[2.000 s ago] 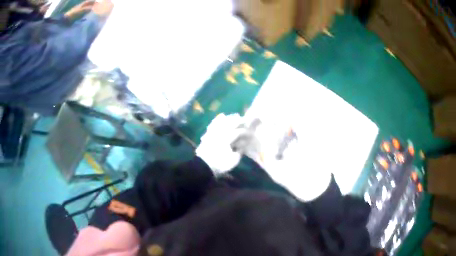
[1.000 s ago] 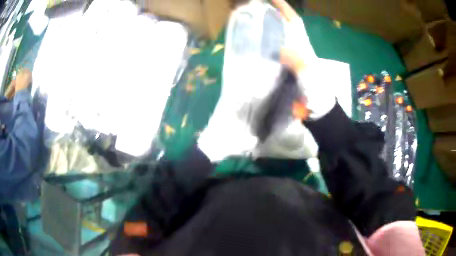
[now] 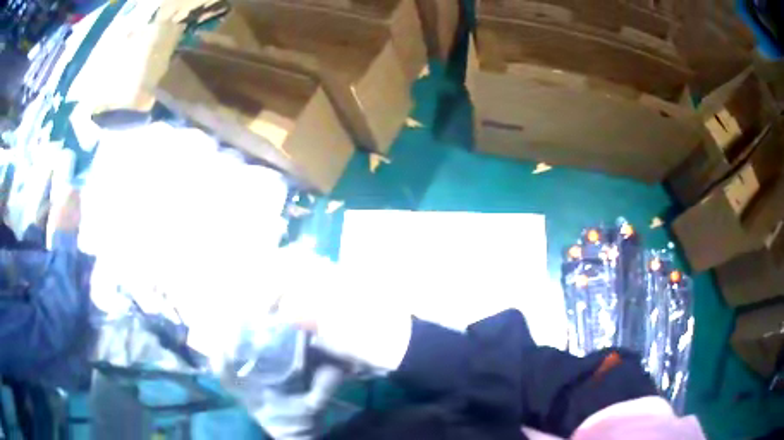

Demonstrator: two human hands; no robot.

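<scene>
My right hand (image 3: 357, 331), in a white glove and blurred by glare, reaches left from its dark sleeve. Its fingers are on a white unit in a wrinkled clear bag (image 3: 279, 391), at the near left table edge. The hand seems closed on the bag; the exact grip is washed out. My left hand is not seen. A flat white sheet (image 3: 447, 258) lies on the green table in front of me. Glossy sleeved dark accessories with orange ends (image 3: 597, 296) lie in bundles to its right.
Glaring white units (image 3: 180, 215) are stacked at the left, beside another person's blue sleeve (image 3: 43, 292). Open brown cartons (image 3: 576, 120) stand along the back, more (image 3: 731, 215) at the right. Cardboard scraps (image 3: 378, 161) lie on the green table (image 3: 481, 185).
The view has shifted, showing more cartons at the back. The bagged unit and my right hand have moved from above the sheet to the left. The dark piece at my hand no longer shows.
</scene>
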